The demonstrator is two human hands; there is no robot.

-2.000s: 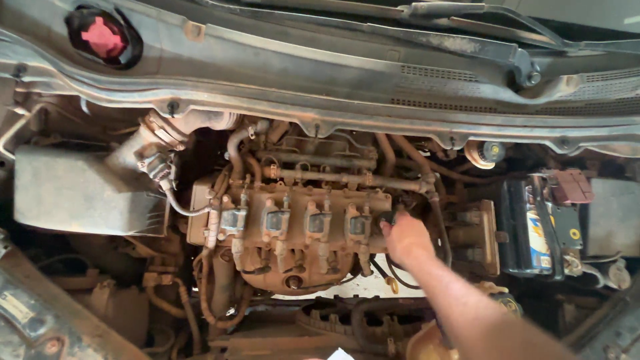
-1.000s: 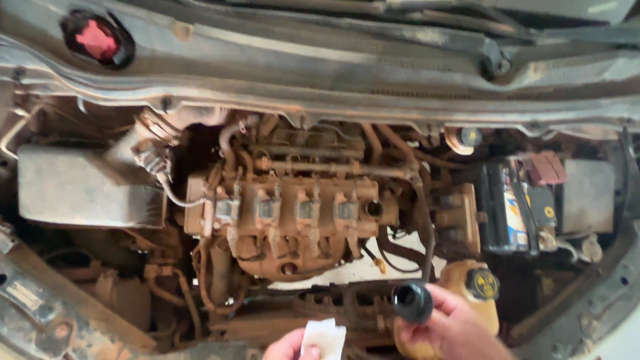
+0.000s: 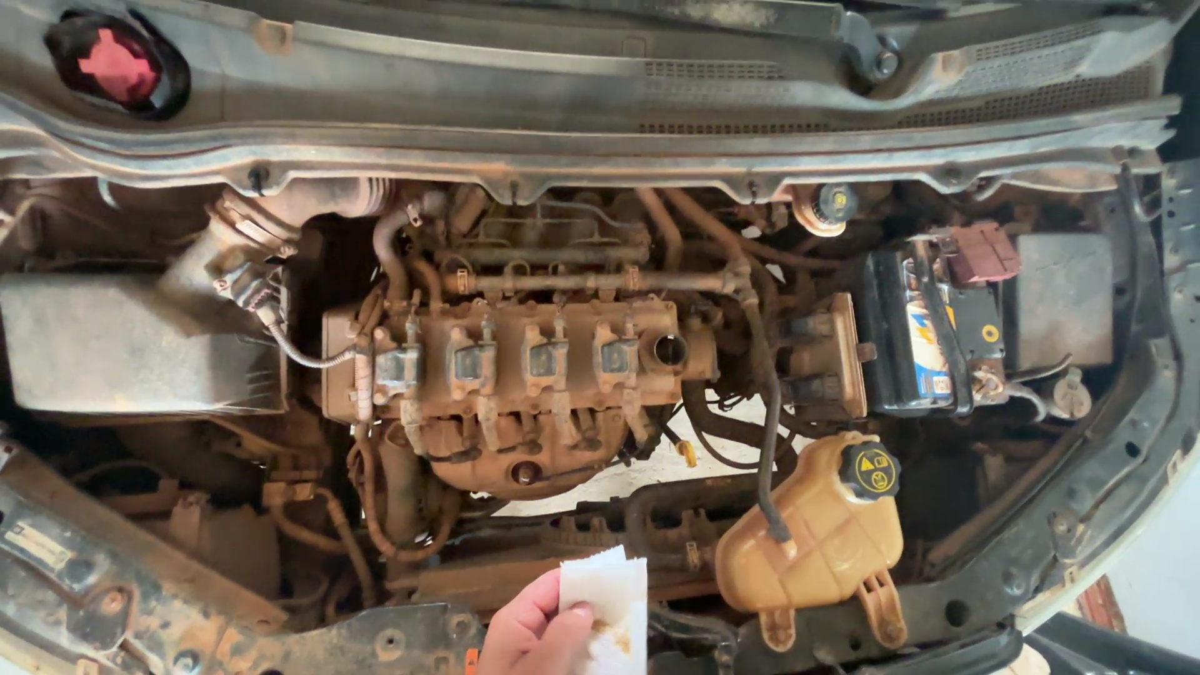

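Observation:
My left hand point(image 3: 539, 630) holds a folded white paper towel point(image 3: 609, 600) with brownish stains, at the bottom centre, over the front edge of the engine bay. Behind it sits the dusty engine's valve cover point(image 3: 511, 361), with a row of ignition coils point(image 3: 544, 358). At the cover's right end the round oil filler opening point(image 3: 668, 351) is uncovered. The yellow dipstick handle point(image 3: 687, 454) shows below it. My right hand is out of view, and the dark cap from the earlier frame is not visible.
A yellowed coolant reservoir point(image 3: 811, 539) with a black cap stands front right. Behind it are a car battery point(image 3: 928, 323) and the brake fluid reservoir cap point(image 3: 833, 202). The air filter housing point(image 3: 141, 347) lies left. The metal front crossmember point(image 3: 347, 647) borders the near side.
My right hand has gone from the filler area to beside the coolant reservoir, holding a dark cap, and then out of view. The filler opening became exposed. My left hand came in with the paper towel.

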